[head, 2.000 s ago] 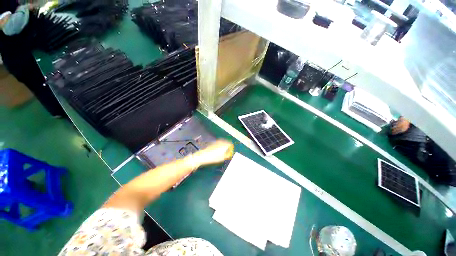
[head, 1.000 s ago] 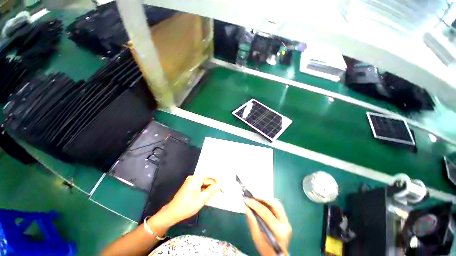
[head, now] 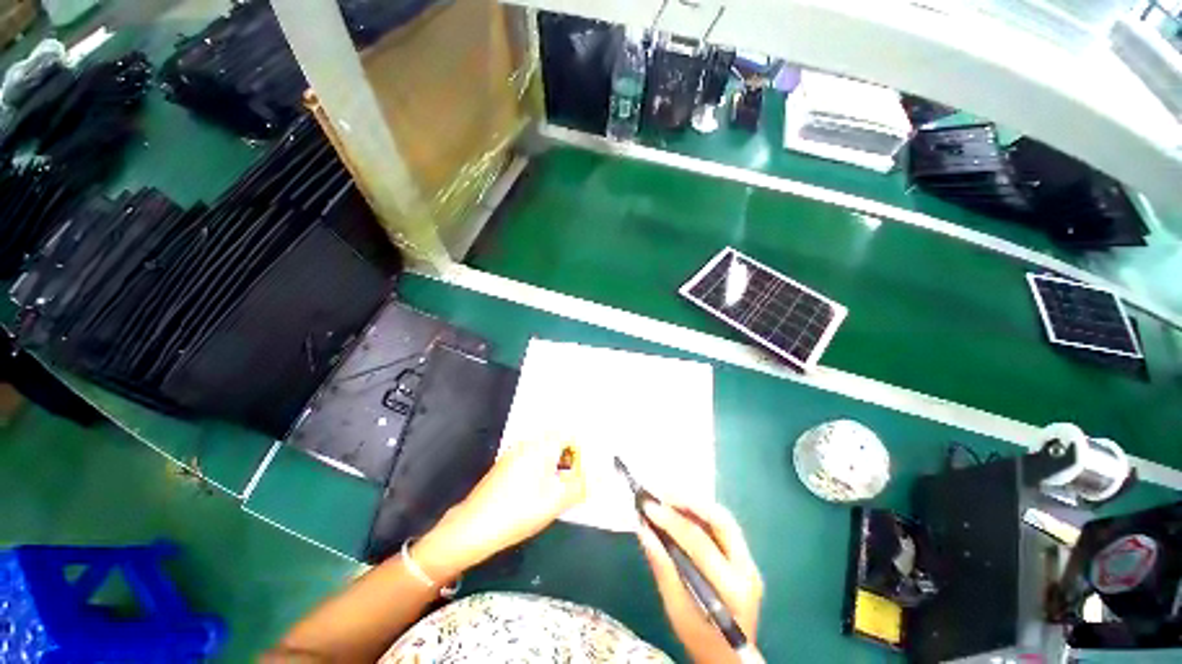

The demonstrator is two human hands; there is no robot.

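A plain white panel back (head: 629,389) lies flat on the green bench in front of me. My left hand (head: 525,486) rests over its left part, fingers bent together, with a yellow finger cot showing; whether it holds thin solder wire cannot be told. My right hand (head: 706,571) holds a black soldering iron (head: 677,555) like a pen, its tip over the white sheet, to the right of my left fingers. A matte black cover (head: 447,435) lies against the sheet's left side, partly over another black piece with a small loop (head: 347,409).
Black covers (head: 279,331) are fanned at left. Two solar panels (head: 765,308) (head: 1086,317) lie on the green belt. At right are a silvery tin (head: 841,461), iron stand with yellow sponge (head: 879,617), black station (head: 966,551), white reel (head: 1095,467) and fan (head: 1125,564). A blue stool (head: 97,603) stands lower left.
Since the first frame, my right hand has come into view with the iron, and a black cover now lies left of the sheet. The panels on the belt have shifted right since one second ago.
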